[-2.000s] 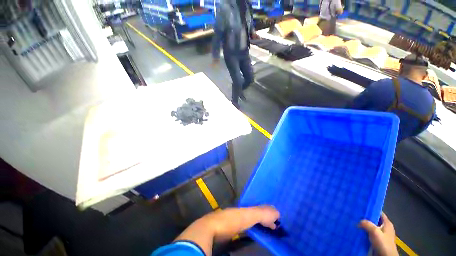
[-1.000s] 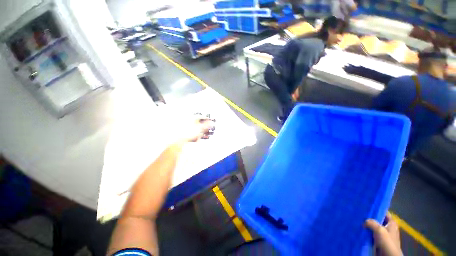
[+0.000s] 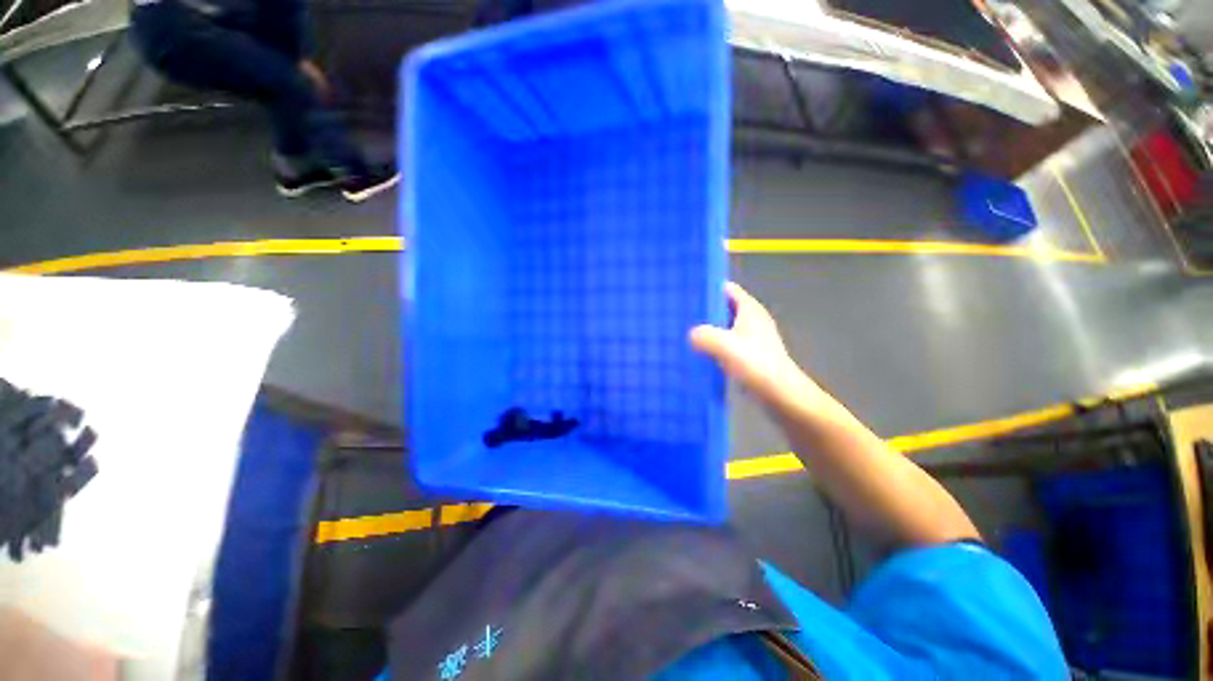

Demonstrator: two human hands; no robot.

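Note:
A blue plastic crate is held up in front of me, tilted so its grid-pattern bottom shows. A few small black pieces lie inside near its lower end. My right hand grips the crate's right rim, thumb on the inside. A loose heap of small black pieces lies on the white-topped table at the left. At the lower left edge, a blurred patch of skin of my left hand or forearm shows over the table; its fingers cannot be made out.
A person's legs show at the upper left beside a bench. A long white-topped bench runs along the top right. A small blue bin stands on the floor. Blue bins show under a table at the lower right. Yellow lane lines cross the floor.
The view has swung right and down. The crate appears more upright and nearer the middle. My left hand was over the heap; now only blurred skin shows at the edge.

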